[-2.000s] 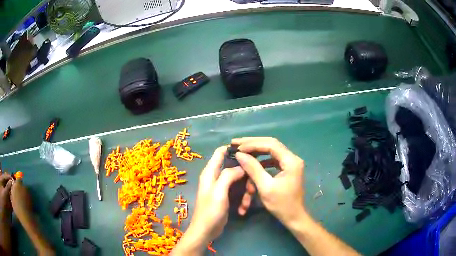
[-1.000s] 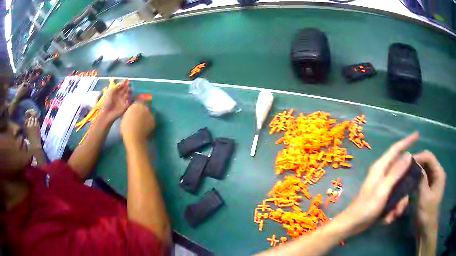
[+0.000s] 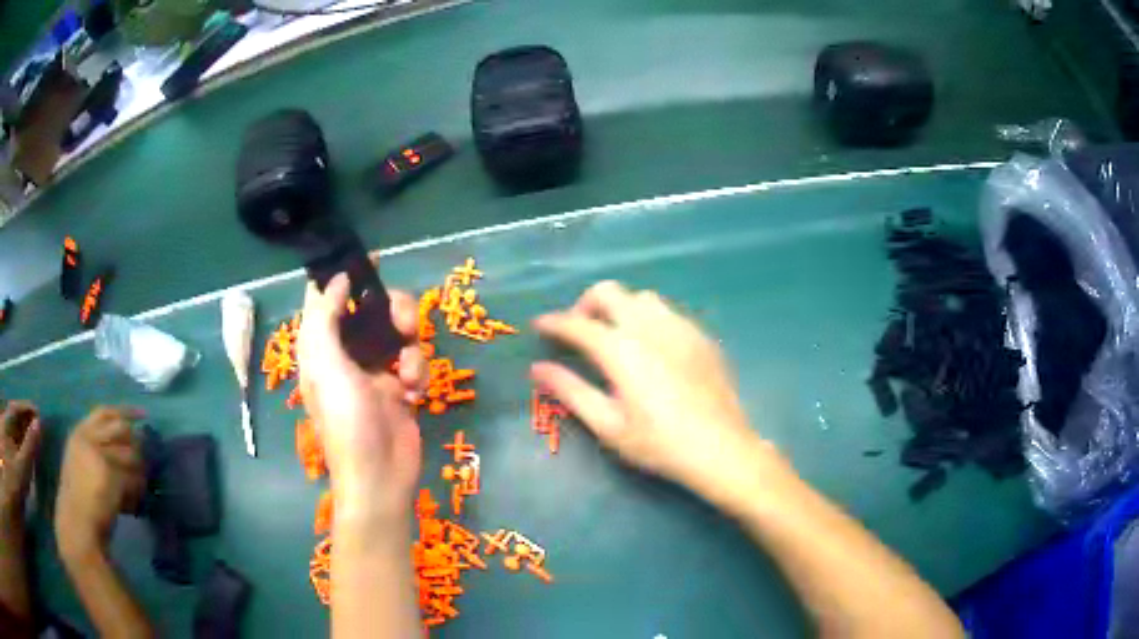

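Note:
My left hand (image 3: 362, 399) holds a black housing (image 3: 365, 312) above the upper part of the orange clip pile (image 3: 437, 568). A small bit of orange shows near my fingers on the housing. My right hand (image 3: 637, 375) is to the right, over the bench, with thumb and fingers apart and nothing seen in it. A small orange clip (image 3: 547, 416) lies just left of my right thumb. The heap of small black inserts (image 3: 943, 362) lies at the right.
Black rounded units (image 3: 527, 119) and a part-assembled housing (image 3: 414, 161) sit on the far strip. A pale-handled knife (image 3: 240, 362) and crumpled bag (image 3: 144, 352) lie left. A neighbour's hand (image 3: 100, 468) is at loose housings (image 3: 194, 487). A clear bag (image 3: 1055, 474) and blue bin (image 3: 1062, 580) are right.
The view has swung back right from the neighbour. My hands have separated; the left has the housing, the right is open. The neighbour's hand has moved to the loose housings.

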